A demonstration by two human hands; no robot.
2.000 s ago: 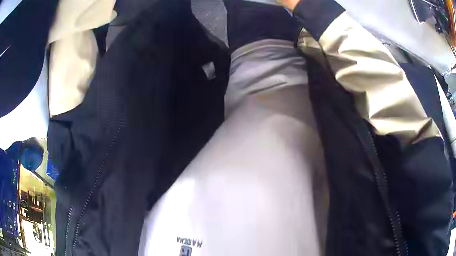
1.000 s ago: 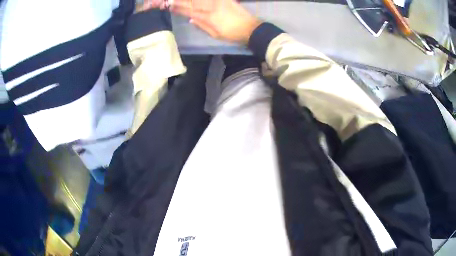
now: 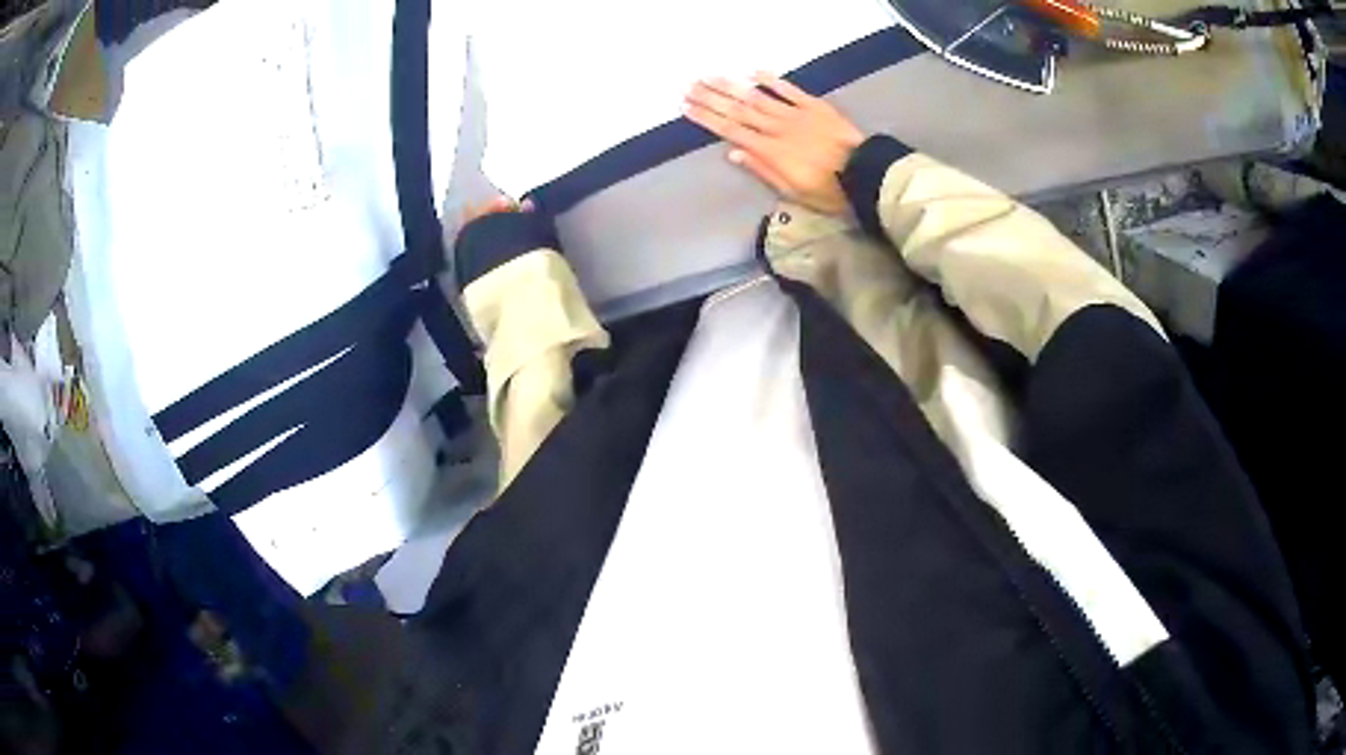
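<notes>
A white garment panel [image 3: 591, 81] with a dark band [image 3: 627, 159] along its near edge lies flat on the grey pressing table [image 3: 650, 236]. My right hand [image 3: 782, 143] rests flat with fingers extended on the dark band and the panel's edge; it grips nothing that shows. My left hand [image 3: 495, 211] is at the band's left end, mostly hidden by its cuff, so its grip cannot be told. The steam iron [image 3: 982, 37], with dark plate, pale rim and orange handle, sits at the top right, by the band's right end, cut off by the picture's edge.
White panels with dark bands and stripes [image 3: 281, 398] hang over the table's left side. A ribbed hose [image 3: 1159, 30] and dark cable run right from the iron. A pale ledge [image 3: 1181, 266] and dark cloth [image 3: 1284, 339] are below the table at right.
The view has shifted so more of the table shows. The white panel and its dark band now show under my right hand. Both hands appear lower and further right in the picture.
</notes>
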